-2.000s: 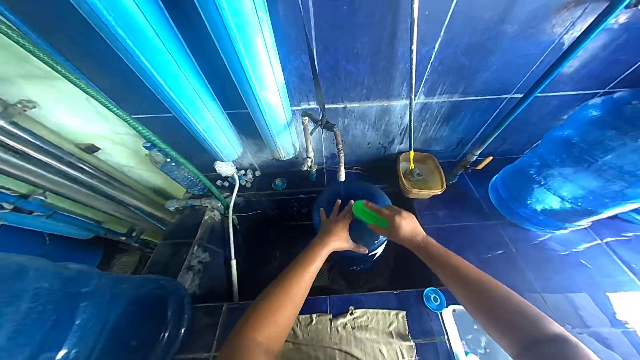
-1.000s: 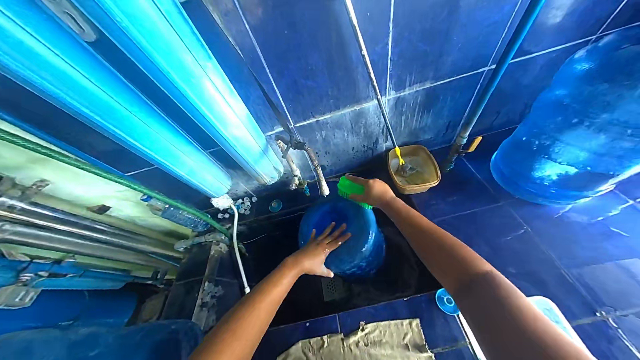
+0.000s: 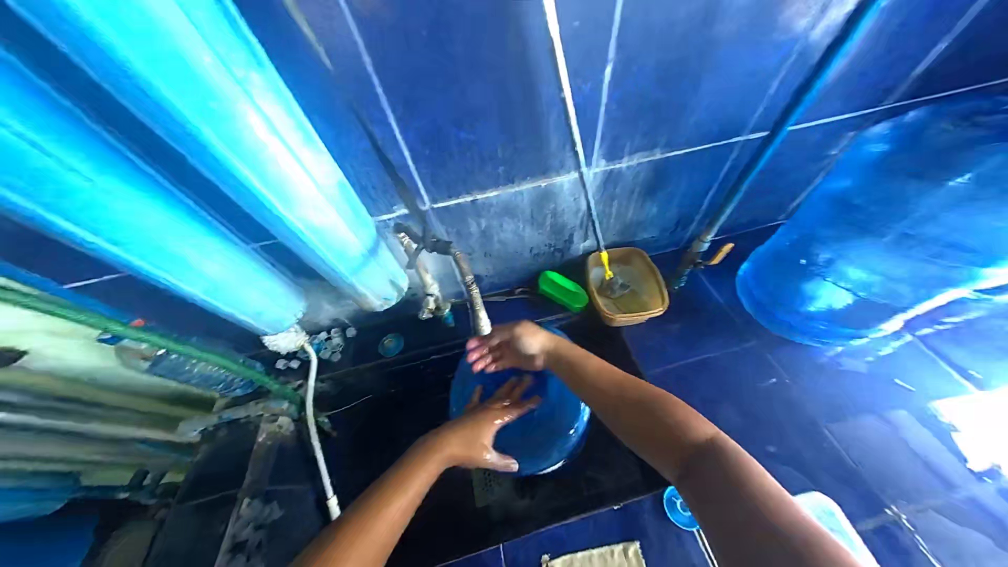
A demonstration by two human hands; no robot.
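A round blue plastic water container [image 3: 543, 441] stands in the dark basin below the taps. My left hand [image 3: 484, 429] lies on its near left side with the fingers spread. At the mouth of a pipe spout [image 3: 478, 311], my right hand [image 3: 512, 346] is held over the far part of the container, palm partly turned up, with nothing in it. A green scrub brush or plastic block [image 3: 563, 290] lies on the ledge behind, left of a tan plastic tub [image 3: 628, 287] that has a yellow-handled tool [image 3: 607, 266] in it.
Two large blue filter cylinders [image 3: 276, 157] stand at the left, with a white hose [image 3: 316, 425] below. A big blue water jug [image 3: 882, 228] is at the right, near a pipe valve [image 3: 701, 256]. A cloth [image 3: 602, 556] and a blue disc [image 3: 680, 508] lie at the near edge.
My right hand has let go of the green item, which now lies on the ledge, and has moved to the spout. My left hand remains on the blue container.
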